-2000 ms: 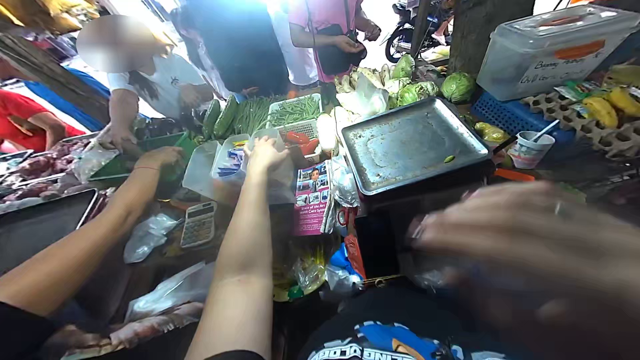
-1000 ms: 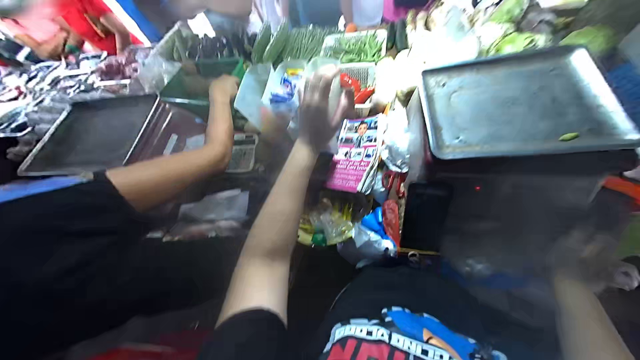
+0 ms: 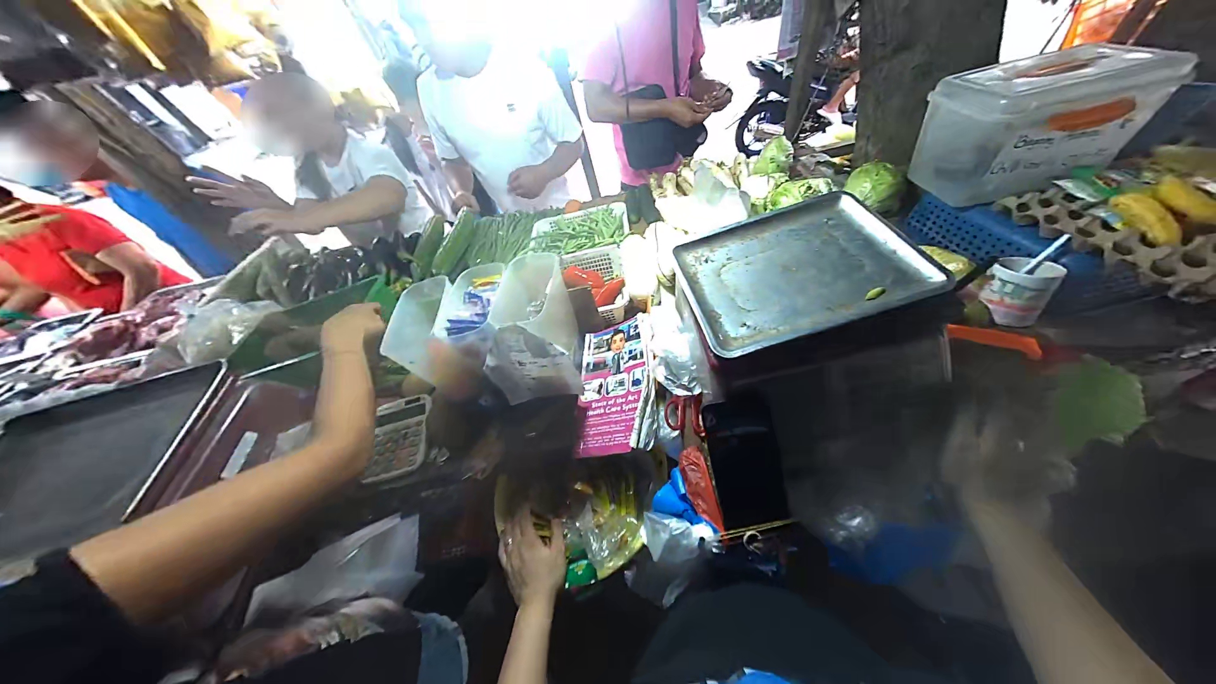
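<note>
My left hand (image 3: 532,560) reaches down at the lower middle, its fingers on the left edge of a round container (image 3: 617,546) of plastic-wrapped goods; whether it grips anything is hidden. At the right, my right hand (image 3: 1007,461) is blurred, close beside a blurred green leaf (image 3: 1102,404); its hold is unclear. A metal tray (image 3: 807,271) lies on the scale-like dark stand between the hands and the vegetables. Left of it are a magazine (image 3: 613,389), red-handled scissors (image 3: 686,415) and white plastic containers (image 3: 532,299). A dark flat case (image 3: 749,461) is below the tray.
A co-worker's hand (image 3: 351,328) reaches over a green tray at left, near a calculator (image 3: 397,439). Green beans (image 3: 587,231) and cabbages (image 3: 876,186) line the back. A lidded plastic box (image 3: 1050,128), a cup (image 3: 1021,290) and bananas (image 3: 1145,218) stand at right. People stand behind the stall.
My left hand has moved from the white plastic containers down to the round container. A green leaf now shows beside my right hand. The view has swung noticeably.
</note>
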